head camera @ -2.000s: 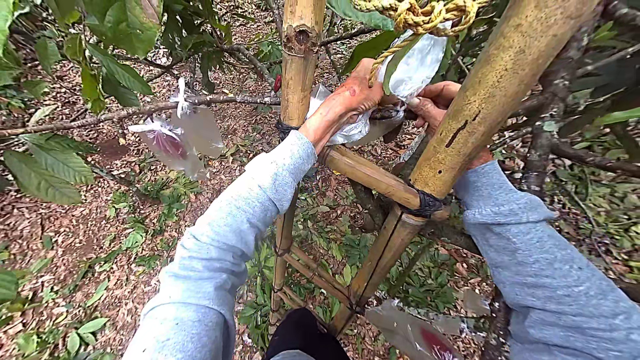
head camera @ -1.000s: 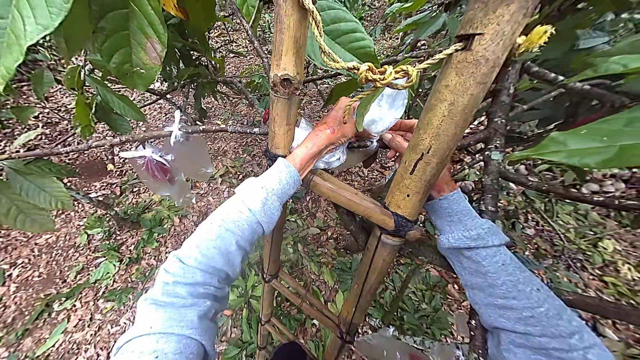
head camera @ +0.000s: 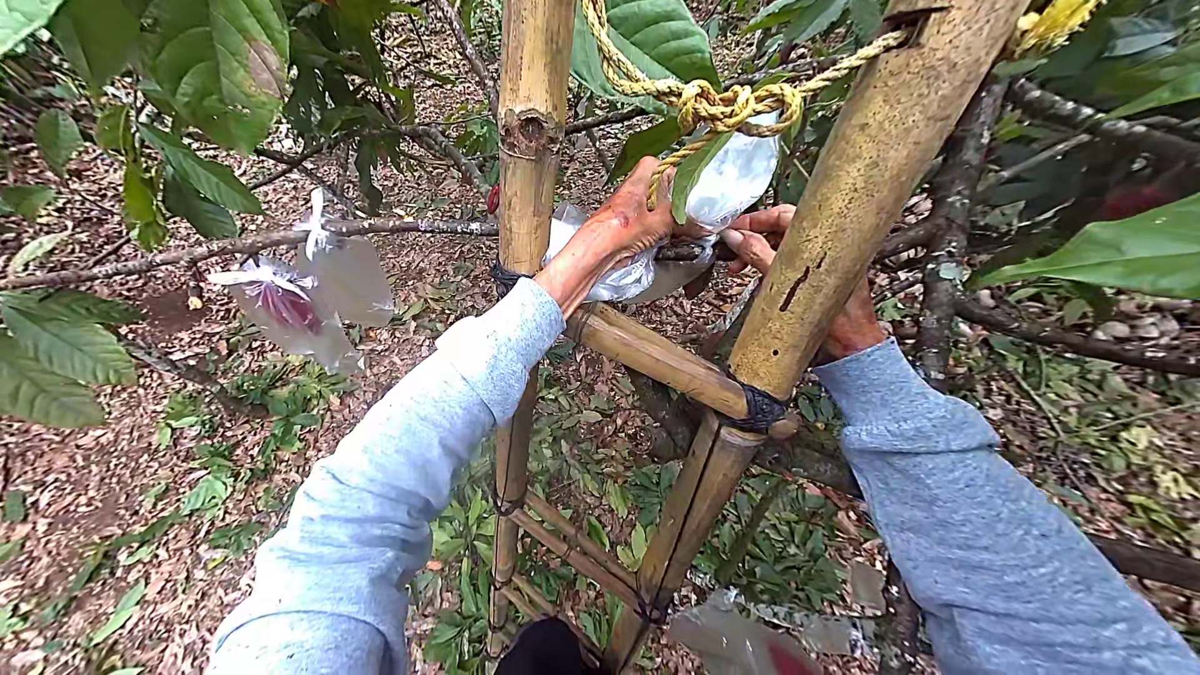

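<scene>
Both of my hands are at a clear plastic bag [head camera: 736, 178] by a thin branch, seen between two poles of a bamboo ladder [head camera: 666, 361]. My left hand [head camera: 626, 225] reaches past the left pole, its fingers closed on the gathered plastic, partly behind a green leaf [head camera: 696, 178]. My right hand [head camera: 764, 239] comes from behind the right pole and pinches the same plastic with its fingertips. More crumpled plastic [head camera: 623, 277] lies under my left hand. A knotted yellow rope [head camera: 727, 103] hangs just above my hands.
Tied plastic bags hang from a branch [head camera: 216, 248] at the left, one with a reddish pod [head camera: 291, 309] inside. Another bag [head camera: 741, 637] with something red is low down. A dark branch [head camera: 947, 234] rises at the right. Leaf litter covers the ground far below.
The view has shifted a little. My hands stay at the plastic by the branch, with only small finger movements.
</scene>
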